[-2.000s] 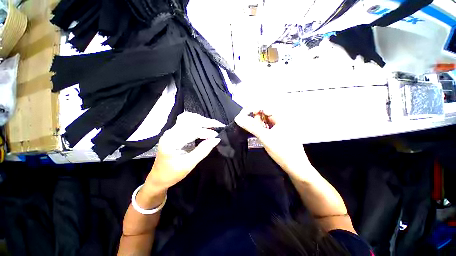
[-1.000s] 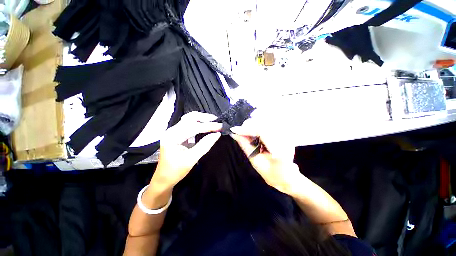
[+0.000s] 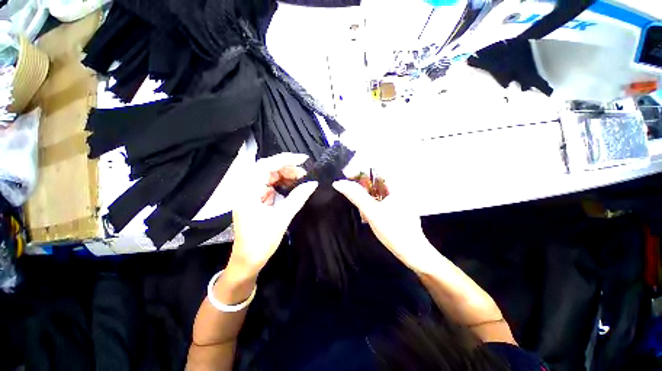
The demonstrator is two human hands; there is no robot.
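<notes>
A large fan of black strips (image 3: 196, 109) lies on the left of the white table, gathered near its top. My left hand (image 3: 265, 210) and my right hand (image 3: 385, 210) pinch a black strip end (image 3: 331, 161) between them at the table's front edge. Its grainy edge shows above my fingertips. More black strips (image 3: 323, 243) hang down below my hands. Small orange-brown glints and a thin dark tip show at my right fingers; they may belong to snips, mostly hidden in the palm. No joining thread can be made out.
The white machine bed (image 3: 493, 156) spans the right, with small metal parts (image 3: 385, 90) at top centre. The machine head (image 3: 566, 25) is at upper right with a black scrap (image 3: 512, 65) over it. Brown cardboard (image 3: 65, 138), a ringed beige roll (image 3: 30, 72) and a plastic bag (image 3: 18, 156) are at left.
The strip end first lay lower between my hands; its grainy edge now stands above the fingertips. My right hand moved down, then slightly back up. My left fingers have curled in behind the strip.
</notes>
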